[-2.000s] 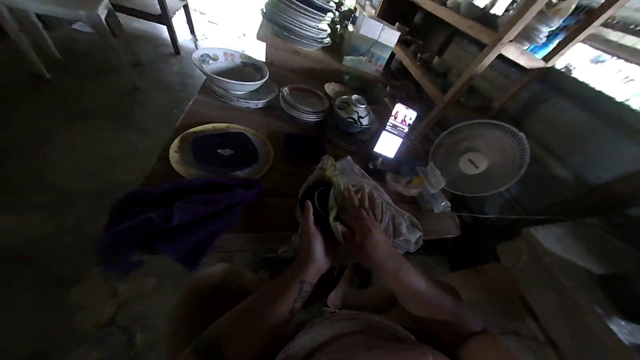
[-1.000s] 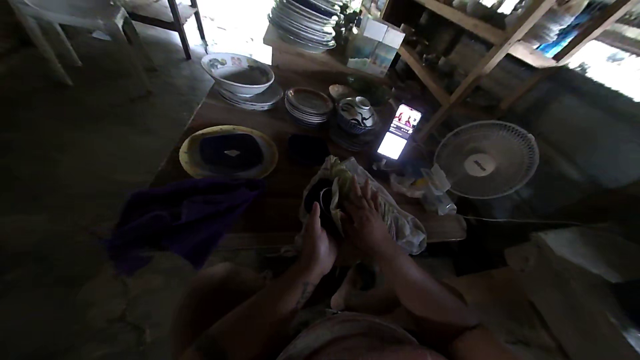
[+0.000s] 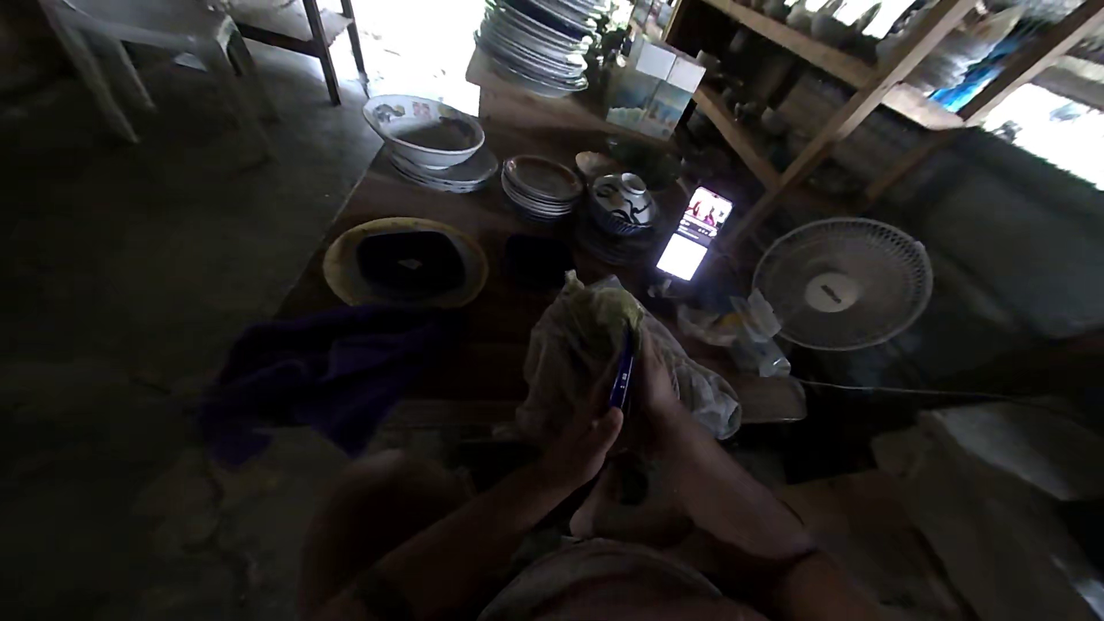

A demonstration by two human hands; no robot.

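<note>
A dark blue dish (image 3: 623, 371), seen edge-on, stands between my hands above the near edge of the wooden table. My left hand (image 3: 586, 444) grips it from the left and below. Against its right side lies my right hand (image 3: 657, 388), with its fingers hidden behind a yellowish-green cloth or sponge (image 3: 614, 309). A crumpled translucent plastic bag (image 3: 552, 366) hangs around and behind the hands. To the left, a purple cloth (image 3: 319, 371) drapes over the table edge, below a dark squarish plate (image 3: 410, 263) resting on a yellow-rimmed oval plate (image 3: 345, 280).
Beyond stand a patterned bowl (image 3: 427, 142) on plates, a stack of small plates (image 3: 542, 185), an upturned bowl (image 3: 623, 200) and a lit phone (image 3: 694, 233). Right are a fan (image 3: 841, 285) and wooden shelf (image 3: 828, 138). A tall plate stack (image 3: 539, 47) is at the back.
The dark dish has turned from showing its face to standing edge-on between my hands. My right hand has moved from over the bag to the dish's right side.
</note>
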